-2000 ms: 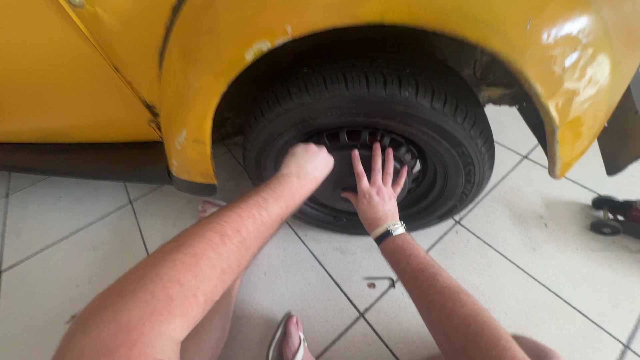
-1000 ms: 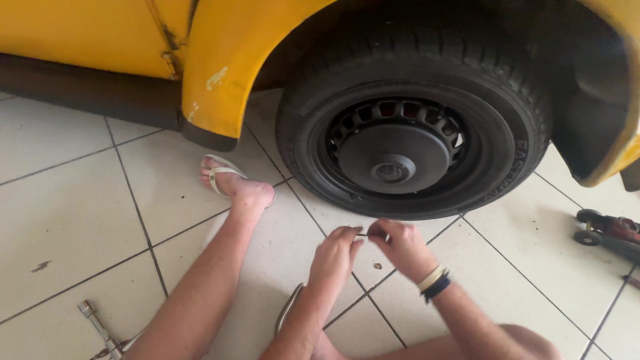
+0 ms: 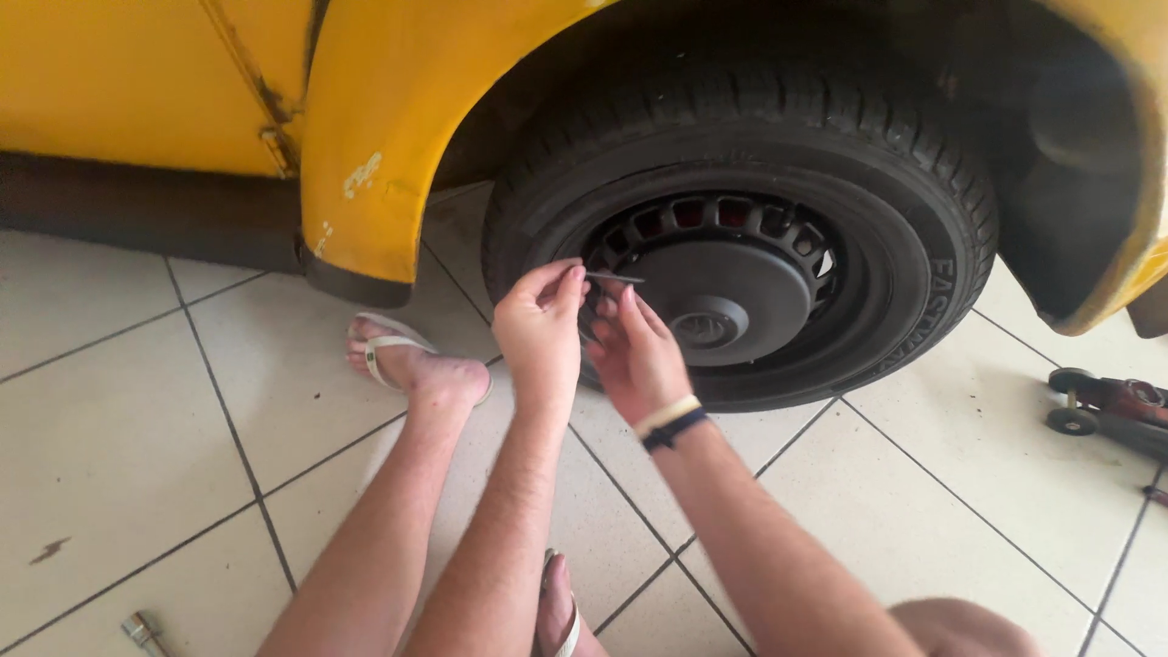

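A car wheel with a black tyre sits under a yellow fender. Its rim carries a dark round hubcap with a raised centre emblem. In front of the hubcap's left side, my left hand pinches a thin dark metal rod between thumb and fingertips. The rod points right, toward the hubcap. My right hand is just beside it, thumb and fingers at the rod's right part; whether they grip it or only touch it cannot be made out. A light and a dark band circle my right wrist.
On the tiled floor, part of a red and black floor jack stands at the right edge. The end of a metal socket wrench lies at the lower left. My feet in flip-flops are left of the wheel and at bottom centre.
Two seconds ago both hands were at the wheel, the right one spread on the hubcap. One second ago they were together below the tyre; now they are raised before the hubcap with the rod.
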